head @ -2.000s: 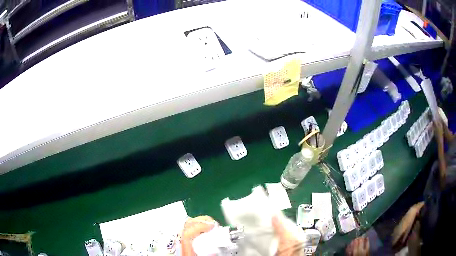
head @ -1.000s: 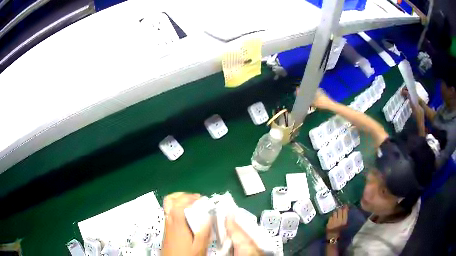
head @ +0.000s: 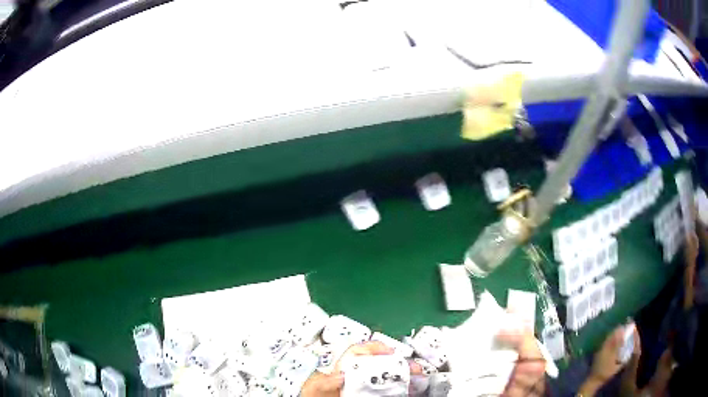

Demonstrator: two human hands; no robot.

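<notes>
My left hand (head: 324, 381), at the bottom edge and partly cut off, holds a white travel adapter (head: 376, 375) with its face showing dark slots. My right hand (head: 525, 363) is to its right, gripping a crumpled white wiping cloth (head: 480, 341). The hands are apart, and the cloth is off the held adapter. A loose pile of adapters (head: 287, 364) lies on and around a large white sheet (head: 233, 304), left of and behind my left hand. The picture is blurred.
Three spaced adapters (head: 433, 192) lie below the white shelf (head: 272, 93). A clear bottle (head: 492, 246) stands by the pen pot (head: 518, 208) and grey post (head: 578, 147). A white pad (head: 456, 287) lies nearby. Adapter rows (head: 588, 264) and another person's hands (head: 613, 358) are at right.
The view has shifted. My hands were together at the adapter and cloth and are now apart. The adapter beside the pen pot is gone. The other person's reaching arm has withdrawn; their hand now holds an adapter.
</notes>
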